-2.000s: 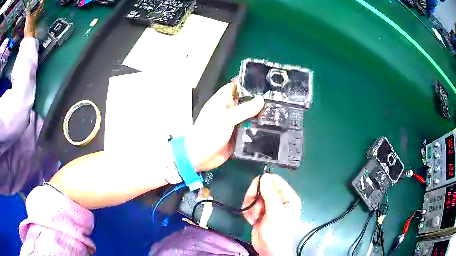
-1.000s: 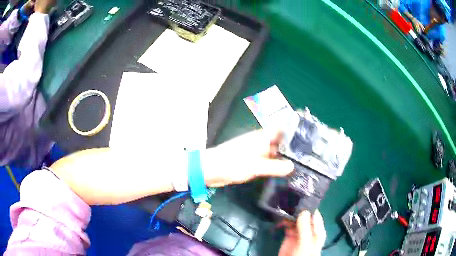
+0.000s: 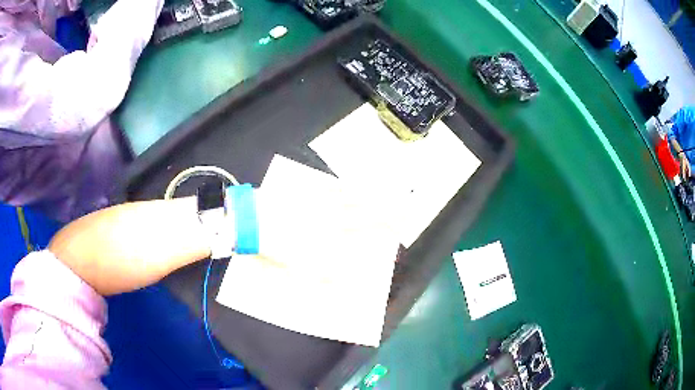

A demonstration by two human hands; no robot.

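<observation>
My left hand, with a blue strap and a dark watch at the wrist, reaches over white paper sheets in the black tray. The hand is washed out against the paper, so its fingers and anything in them cannot be made out. My right hand is out of the picture. An opened camera unit lies at the lower edge, partly cut off. A small white card with a dark mark lies on the green mat, right of the tray.
A dark closed camera unit lies on the papers. A tape roll is partly behind my wrist. Another dark unit is beyond the tray. A person's pink sleeve is at upper left. A green strip is at the lower edge.
My left hand has let go of the camera unit and moved left over the papers. My right hand has left the picture. The view has shifted, and the power supplies are out of sight.
</observation>
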